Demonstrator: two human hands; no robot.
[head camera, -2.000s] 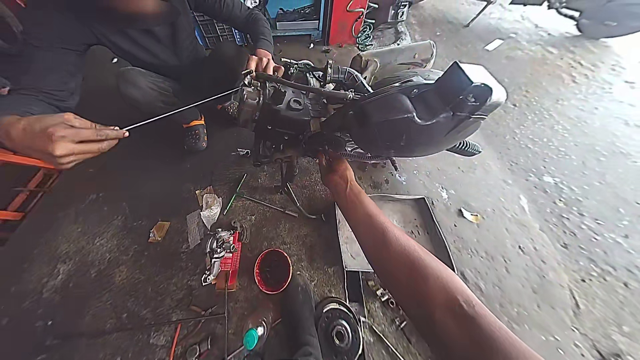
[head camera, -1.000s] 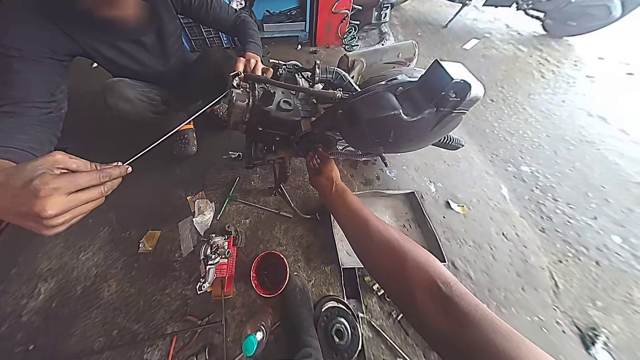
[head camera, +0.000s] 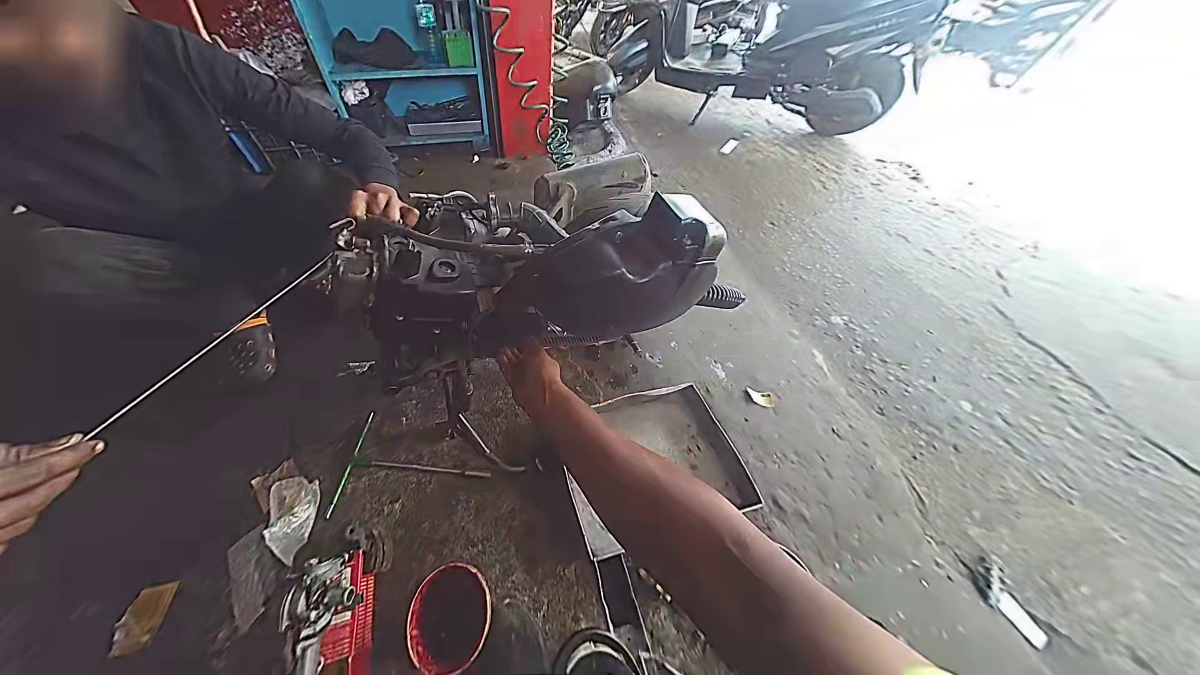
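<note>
My right hand (head camera: 530, 370) reaches in from the lower right, its fingers against the underside of a black round part on a scooter engine unit (head camera: 441, 281). The fingertips are partly hidden, so a grip cannot be made out. My left hand is not in view. A black plastic housing (head camera: 614, 281) sits on the unit's right side, above my wrist. Opposite me, a co-worker's hand (head camera: 382, 203) rests on the top of the unit. The co-worker's other hand (head camera: 37, 483) pinches the end of a thin straight rod or taut cable (head camera: 211, 347) running to the unit's left end.
A metal tray (head camera: 727, 441) lies below my forearm. Near it are a green T-handle tool (head camera: 352, 464), a red-rimmed bowl (head camera: 412, 614), a carburetor-like metal part (head camera: 319, 600) on a red box and plastic scraps (head camera: 292, 520). Behind stand blue shelves (head camera: 403, 70) and a parked scooter (head camera: 797, 66).
The view has shifted, with more of the parked scooter now showing. My right hand stays at the unit's underside, and the co-worker still holds the rod or cable.
</note>
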